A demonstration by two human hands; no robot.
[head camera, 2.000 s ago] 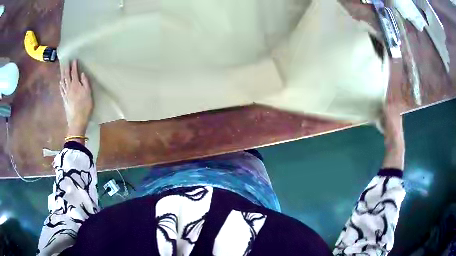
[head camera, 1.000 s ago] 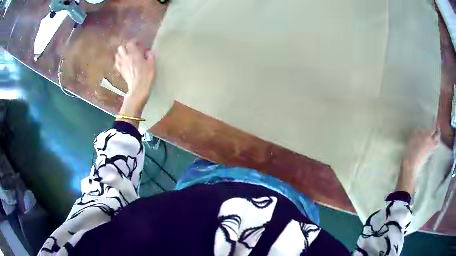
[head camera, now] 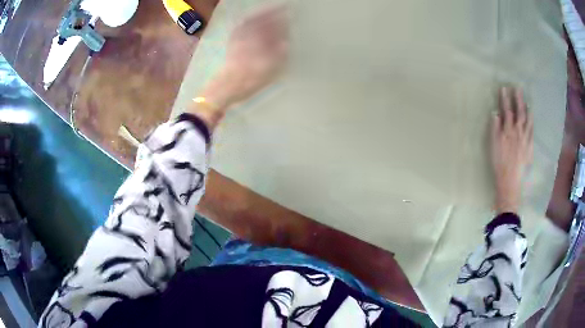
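A large khaki fabric (head camera: pixel 378 128) lies spread over the brown table, with soft folds near its lower right part. My left hand (head camera: pixel 260 48) is blurred over the fabric's upper left part; its fingers cannot be made out. My right hand (head camera: pixel 512 131) lies flat, palm down, on the fabric at the right, with its fingers a little apart and nothing in it.
A yellow tool (head camera: pixel 183 16) with a black end cap lies beyond the fabric's left edge. A clamped grey device (head camera: pixel 82 29) with a white rounded head and cord stands at the far left. A khaki scrap (head camera: pixel 128 134) lies near the wooden table's (head camera: pixel 118 96) front edge.
My left hand has moved from the fabric's left edge inward and up over it. My right hand has moved up from the lower right edge and lies flat. The yellow tool has come into view.
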